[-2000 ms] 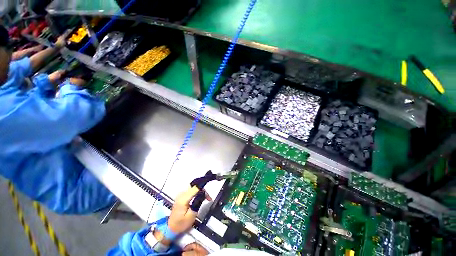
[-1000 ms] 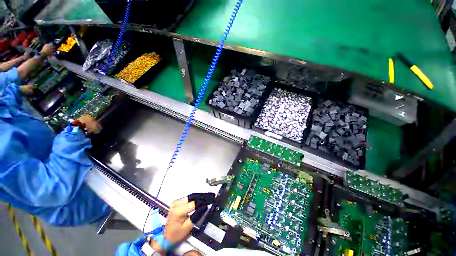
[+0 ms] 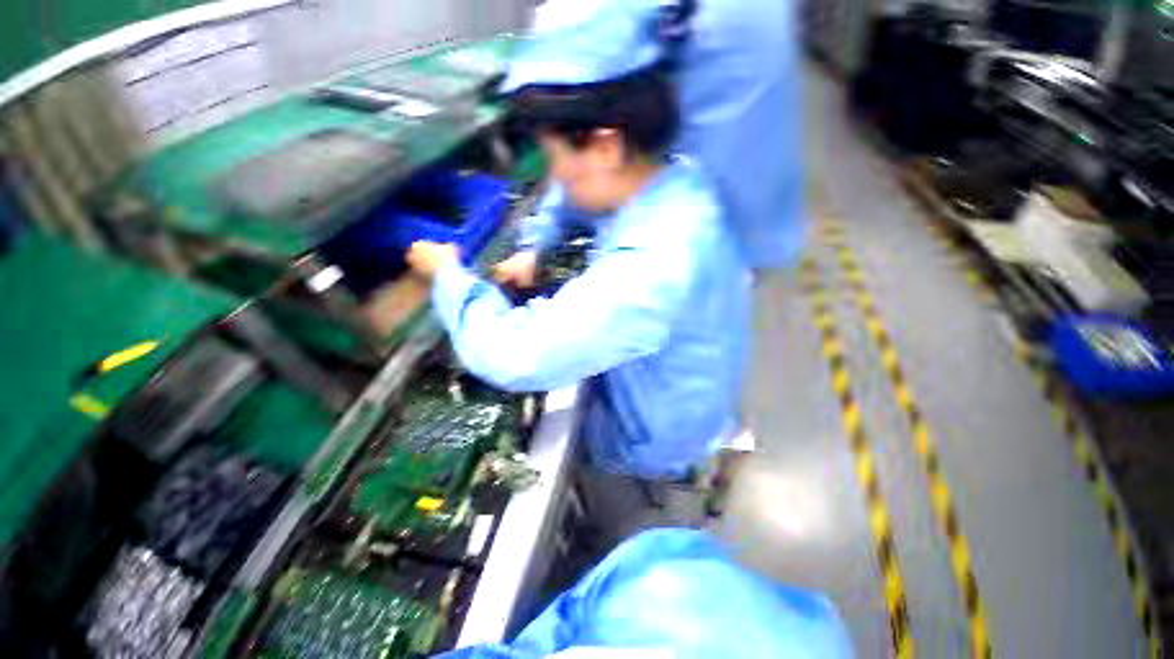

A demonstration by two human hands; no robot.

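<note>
A green circuit board (image 3: 348, 615) lies in its black carrier on the conveyor at the lower left, blurred and cut off by the bottom edge. A second circuit board (image 3: 419, 470) with a yellow part lies beyond it. The bin of white-silver parts (image 3: 142, 603) and the bin of dark grey blocks (image 3: 213, 502) stand left of the line. A light blue sleeve, seemingly the wearer's, shows at the bottom centre. Neither of my hands shows.
A seated person in a light blue smock (image 3: 618, 303) works at the line beside a blue bin (image 3: 476, 206). Another person stands behind. Yellow-and-black tape (image 3: 869, 464) runs along the aisle floor. A blue tray (image 3: 1114, 354) is at the right. A yellow-handled tool (image 3: 126, 358) lies on the green shelf.
The view has swung to the right along the line and is blurred. The boards and bins now appear at the lower left. The gloved-fingertip hand seen before is out of the picture.
</note>
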